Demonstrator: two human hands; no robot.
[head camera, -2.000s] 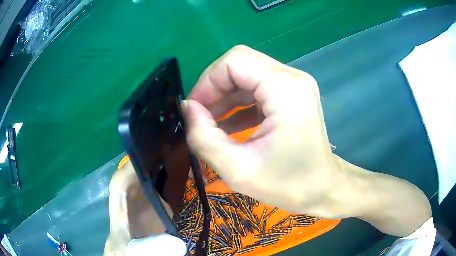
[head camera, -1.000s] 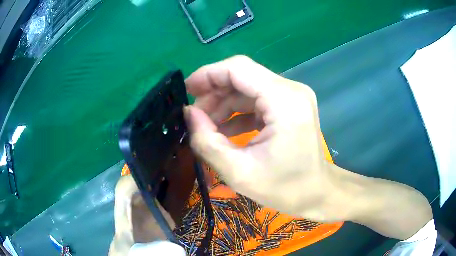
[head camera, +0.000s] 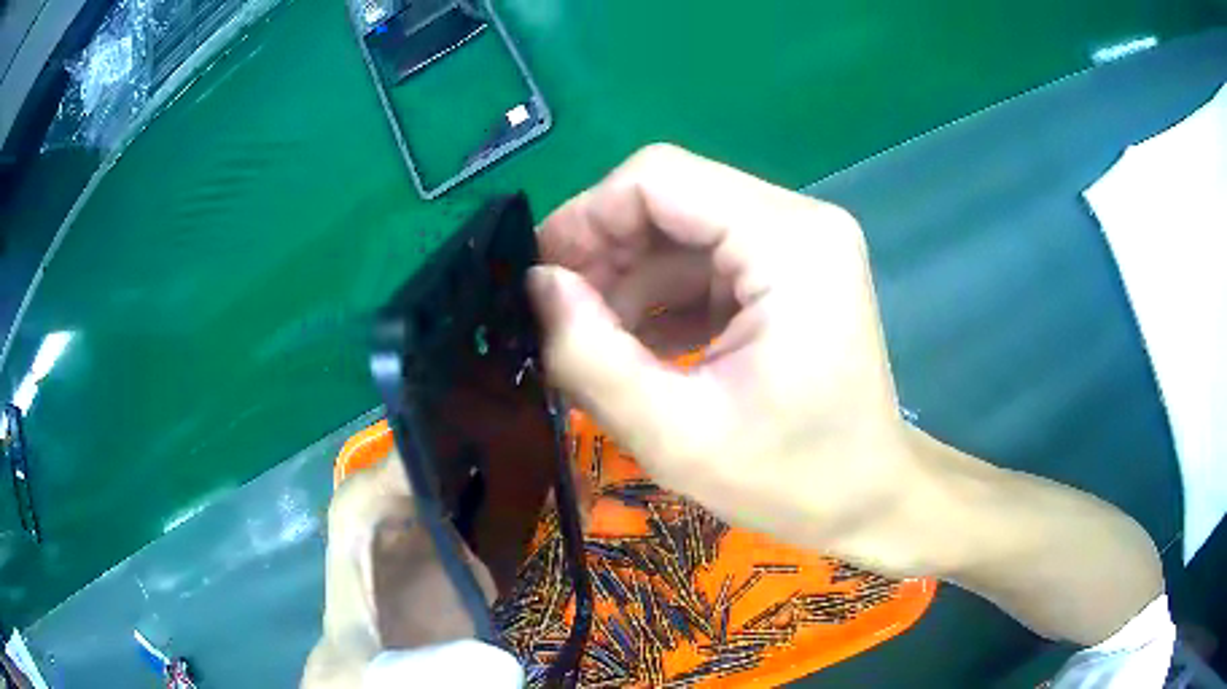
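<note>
A black phone middle frame (head camera: 464, 303) stands upright and tilted in front of me. My left hand (head camera: 384, 565), partly hidden behind the frame and cut off below, holds it low down; a white finger cot shows at the bottom. My right hand (head camera: 754, 350) has its thumb and index fingertips at the frame's upper right edge. Whether a small part is between those fingertips is hidden. Below both hands an orange tray (head camera: 861, 612) holds a great many thin dark side keys (head camera: 646, 572) with coppery glints.
Another phone frame (head camera: 417, 162) lies on the green conveyor belt (head camera: 242, 269) beyond my hands. A dark frame edge (head camera: 19, 464) shows at far left. A white sheet (head camera: 1171, 296) lies at right. A small wire item (head camera: 168, 662) is at lower left. Crumpled clear plastic (head camera: 115, 61) is at upper left.
The held frame and both hands have shifted slightly right. The other phone frame on the belt has moved left and further into view. The right fingertips stay at the held frame's edge.
</note>
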